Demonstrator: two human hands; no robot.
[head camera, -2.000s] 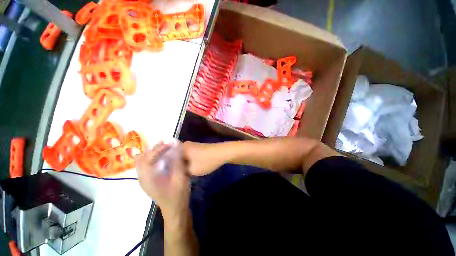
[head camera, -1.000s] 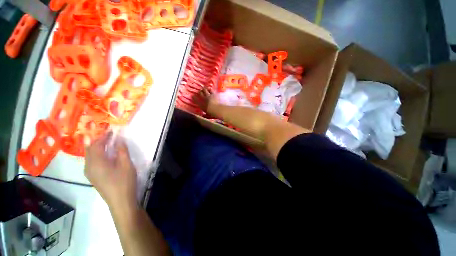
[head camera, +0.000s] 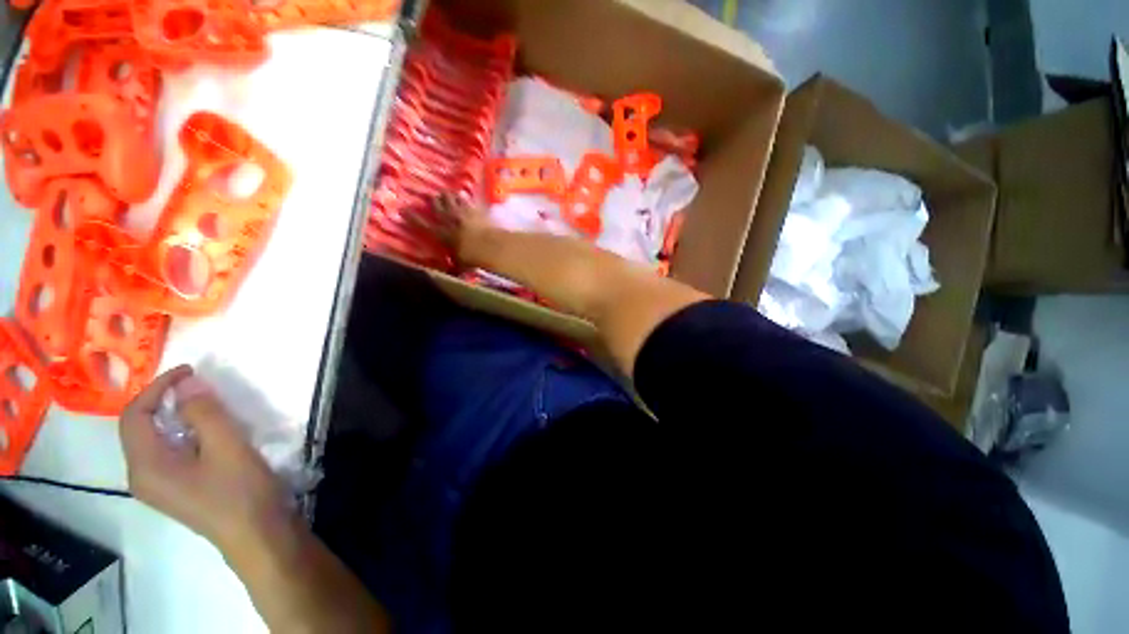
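Observation:
My left hand (head camera: 198, 452) is low over the white bench (head camera: 303, 161), its fingers closed on a crumpled clear plastic bag (head camera: 254, 415) that trails toward the bench edge. Orange plastic housings (head camera: 217, 223) lie in a loose heap above and left of it. My right hand (head camera: 448, 229) reaches into the open supply carton (head camera: 737, 112), fingers on the tight row of bagged housings (head camera: 427, 118); whether they grip one is unclear. A few loose orange housings (head camera: 526, 177) lie on a pale sheet (head camera: 545, 124) inside the carton.
A second open carton (head camera: 972, 211) with white crumpled bags (head camera: 854, 248) stands beside the supply carton. A metal-and-black device (head camera: 62, 576) and a black cable are at the lower left. Another brown box (head camera: 1059, 198) is at the far right.
My hands, together over the bench edge earlier, are apart; my right hand has gone into the carton. Another housing lies on the heap's near side. The view has shifted, moving everything leftward.

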